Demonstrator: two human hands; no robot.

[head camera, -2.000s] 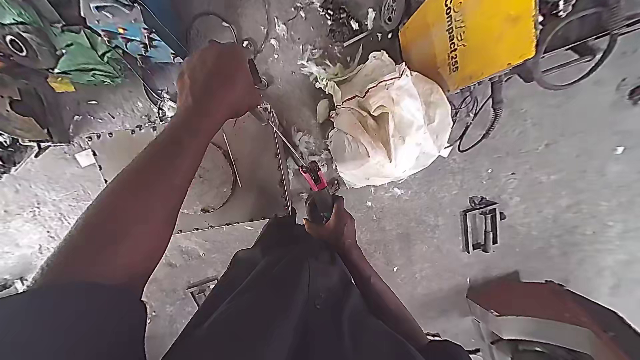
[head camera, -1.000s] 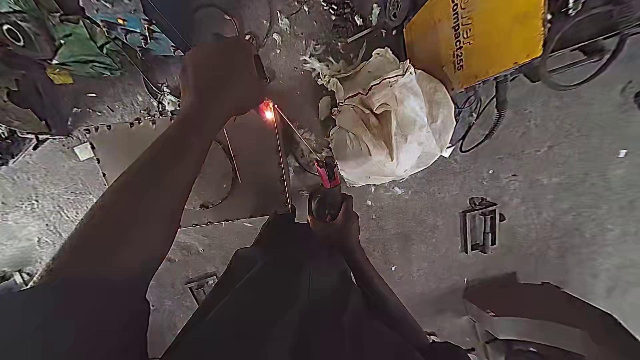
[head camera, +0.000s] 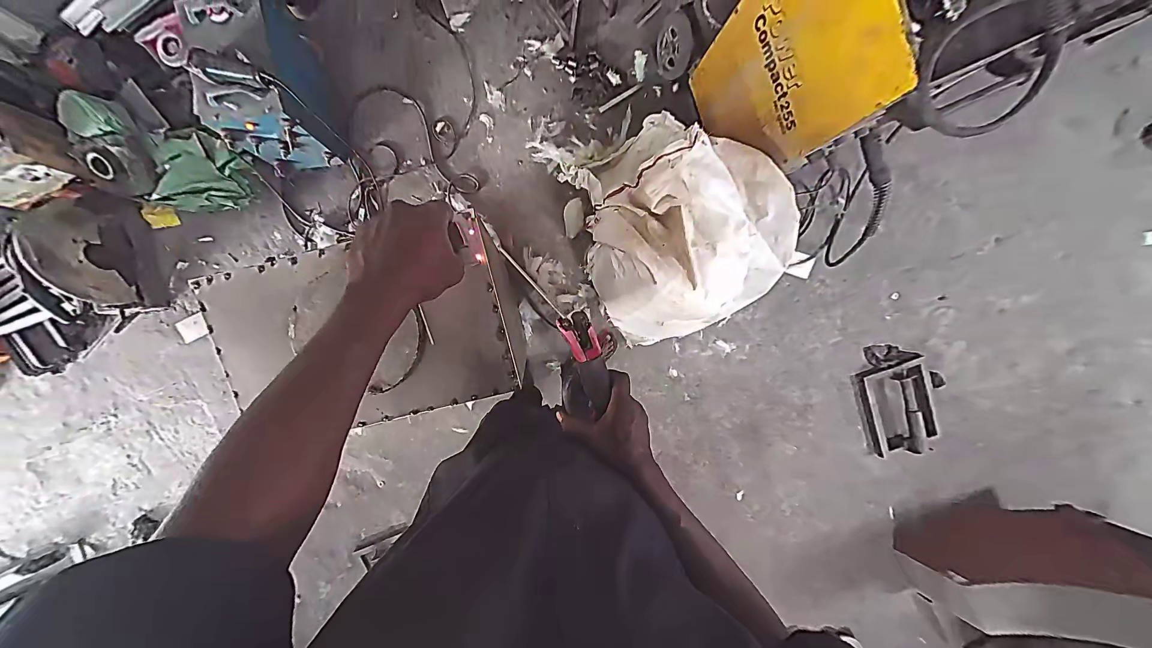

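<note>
My right hand [head camera: 616,423] grips a dark-handled welding electrode holder [head camera: 580,346] with red jaws. From the jaws a thin welding electrode [head camera: 524,272] runs up and left to glowing spots [head camera: 478,258] on a narrow metal piece. My left hand [head camera: 414,252] is a fist just left of the glow, with a dark thing at its finger side; what it holds is mostly hidden. Beneath and around the left forearm lies a flat metal sheet [head camera: 450,360] with small dark marks along its edges and a curved line on it.
A white woven sack [head camera: 688,238] stands right of the electrode. Beyond it is a yellow welding machine [head camera: 805,72] with cables. A small metal frame [head camera: 897,405] lies on the floor at right, near a reddish-brown metal part [head camera: 1026,544]. Green cloth [head camera: 202,171] and scrap fill the upper left.
One second ago a bright arc burned at the electrode tip; now only small spots glow there. Two seconds ago no glow showed. My right hand has shifted slightly right since the earliest frame.
</note>
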